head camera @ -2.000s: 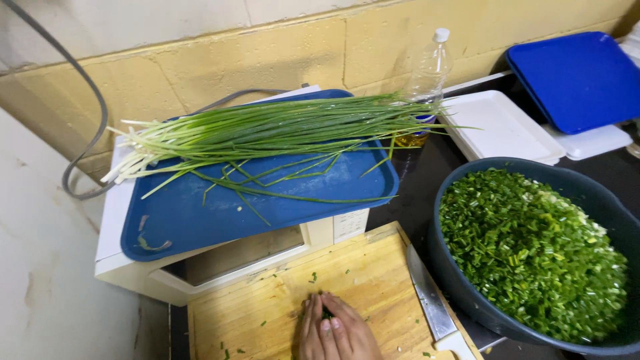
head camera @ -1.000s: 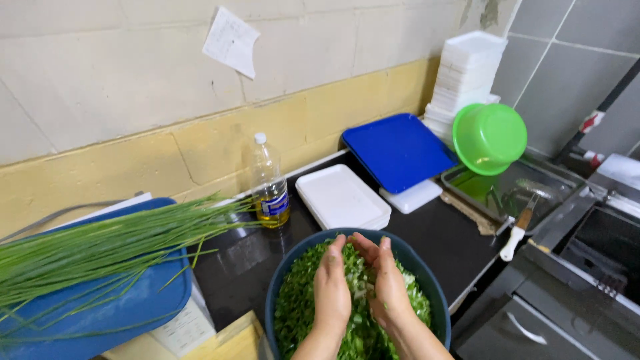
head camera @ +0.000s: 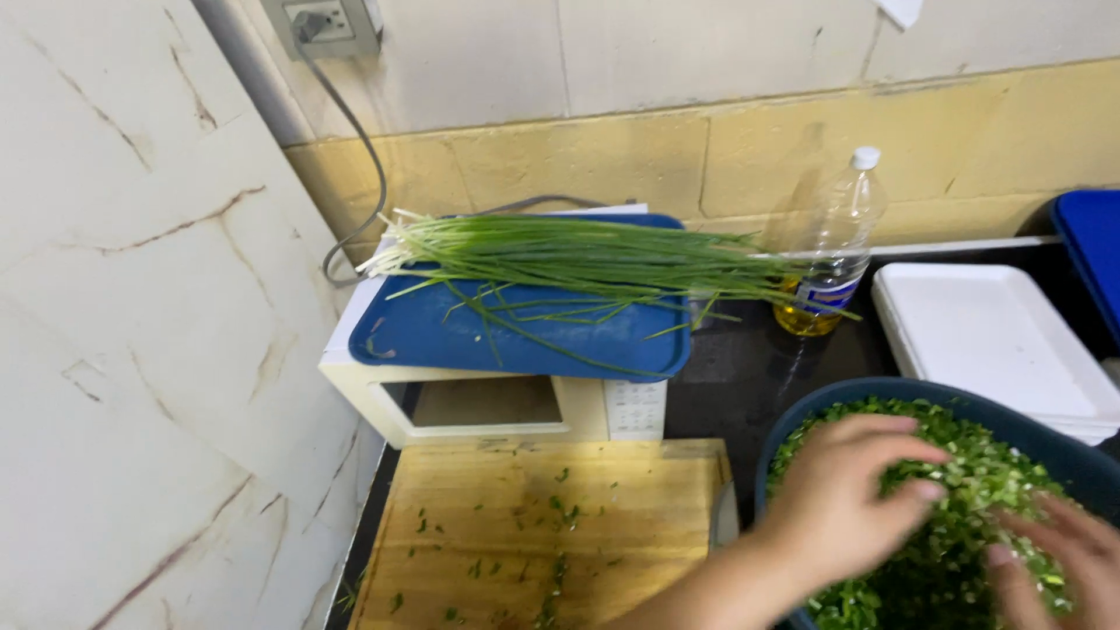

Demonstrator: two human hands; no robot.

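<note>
My left hand (head camera: 844, 503) is over the left part of a dark blue tub (head camera: 787, 411) full of chopped green onion (head camera: 980, 464), its fingers apart. On the right, at the frame edge, my right hand (head camera: 1063, 560) hovers over the same tub, blurred, fingers spread. Neither hand shows anything held. A wooden cutting board (head camera: 490, 525) with scattered green bits lies left of the tub, and part of a knife blade (head camera: 724, 516) shows at its right edge. Long whole green onions (head camera: 569, 254) rest on a blue tray (head camera: 560, 341) on top of a white microwave (head camera: 490, 402).
Behind the tub stand a clear plastic bottle (head camera: 822, 245) with yellow liquid and a stack of white foam trays (head camera: 989, 332). A blue lid or tray (head camera: 1094, 254) is at the right edge. A grey cord (head camera: 359, 131) hangs from a wall outlet (head camera: 328, 26).
Two seconds ago my hands were together on the cutting board; one second ago they were cupped over the tub. Now they are apart above it. The view has swung right, then back left.
</note>
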